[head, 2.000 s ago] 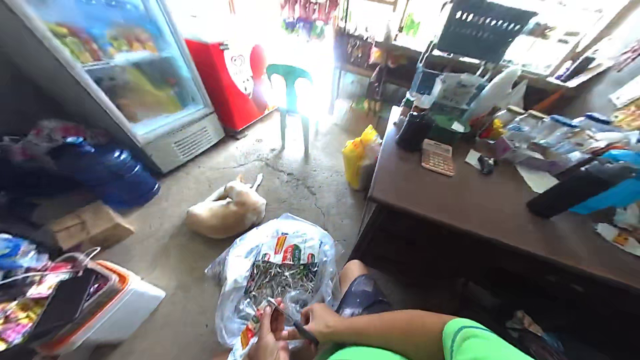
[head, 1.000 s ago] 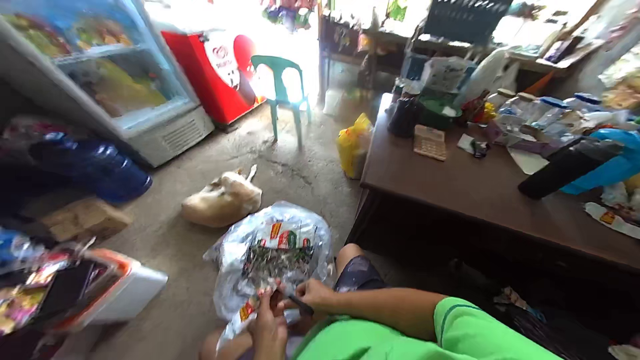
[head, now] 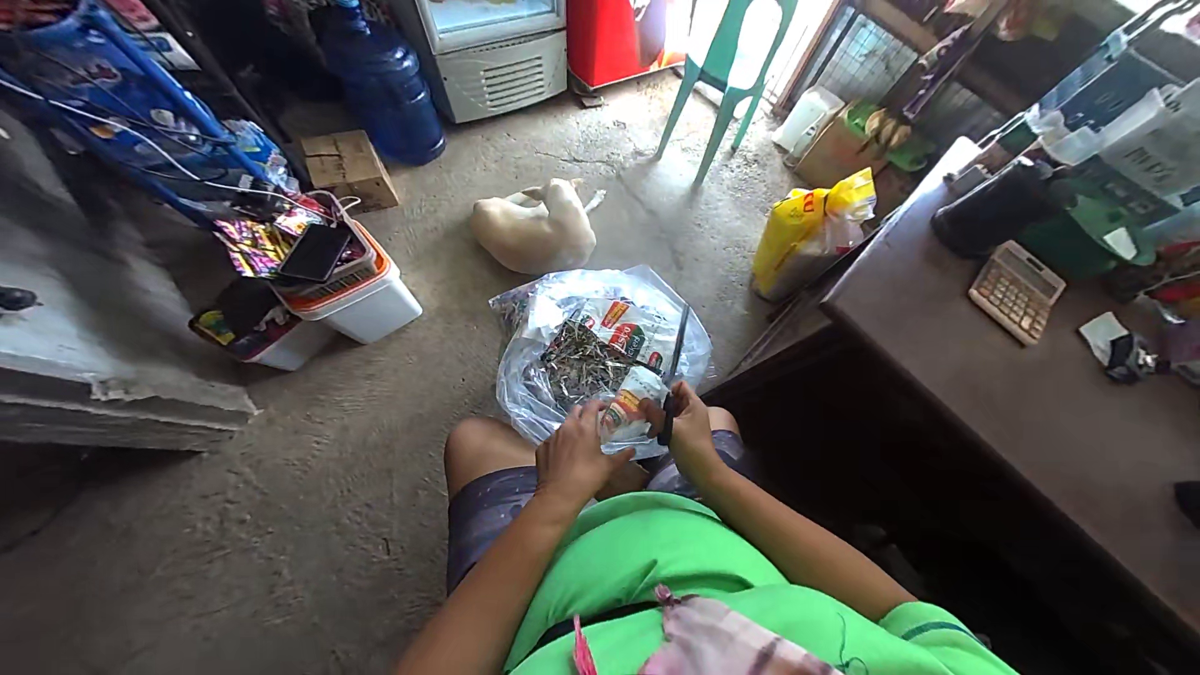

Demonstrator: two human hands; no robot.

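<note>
Between my knees sits a clear plastic bag [head: 525, 375] with printed plastic packaging and a heap of thin cut strips [head: 586, 361] inside. My left hand [head: 577, 455] holds a small printed plastic packet [head: 630, 398] over the bag by its left side. Black-handled scissors [head: 680, 342] are in my right hand [head: 692, 436], their blades pointing up and away from me, above the bag's right part. The fingers of my right hand also reach the packet's right edge. Whether the blades are apart is too small to tell.
A pale dog [head: 539, 230] lies curled just beyond the bag. A brown desk [head: 984, 403] with a calculator [head: 1017, 292] stands at the right, a yellow bag [head: 806, 234] beside it. White tubs [head: 375, 305] are at the left, a green chair [head: 727, 70] ahead.
The view has tilted down. A printed packet now shows plainly between my hands, and the scissors now point away from me over the bag.
</note>
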